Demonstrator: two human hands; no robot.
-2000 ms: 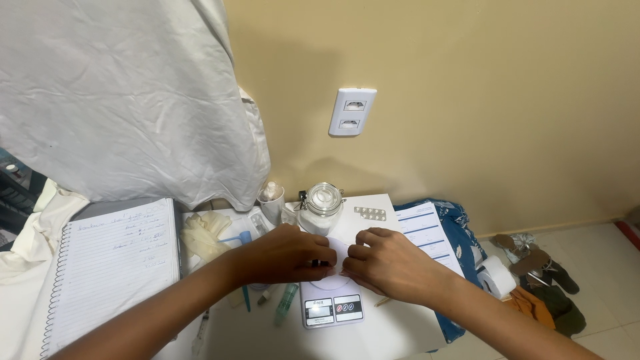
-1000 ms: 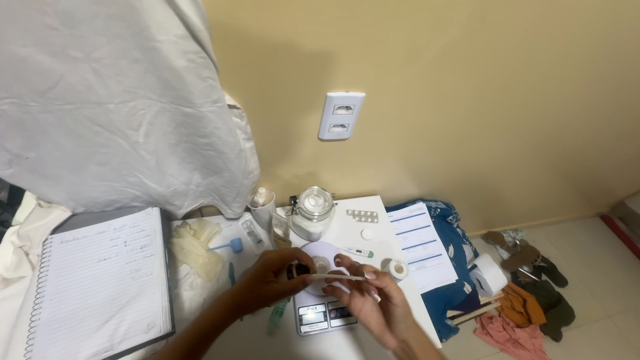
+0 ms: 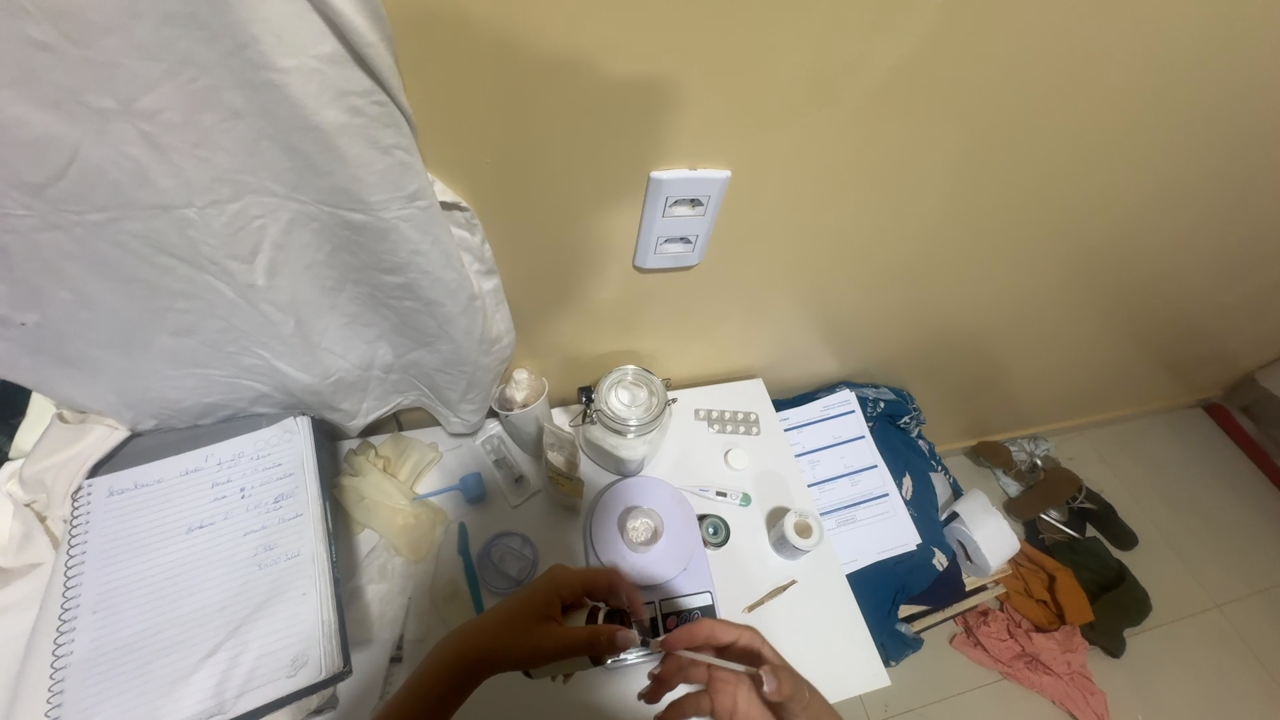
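Observation:
My left hand (image 3: 560,625) holds a small dark bottle or jar (image 3: 607,630) tilted on its side, at the front edge of the kitchen scale (image 3: 690,570). In my right hand (image 3: 735,675) is a thin white stick (image 3: 712,661), its tip close to the mouth of the bottle; whether it goes inside cannot be made out. A small cup of white powder (image 3: 641,528) sits on the scale's round plate. Behind the scale stands a clip-top glass jar (image 3: 628,420) of white powder. My hands partly cover the scale's display.
Latex gloves (image 3: 392,490), a blue scoop (image 3: 465,488), a packaged syringe (image 3: 506,462) and a spiral notebook (image 3: 200,570) lie left. A blister pack (image 3: 727,421), a digital thermometer (image 3: 722,495), a tape roll (image 3: 797,533) and printed sheets (image 3: 850,480) are right. Clothes (image 3: 1035,660) lie on the floor.
Both hands have moved off the scale's plate toward me, uncovering the small cup of powder. The dark bottle now shows in my left hand, and the white stick in my right.

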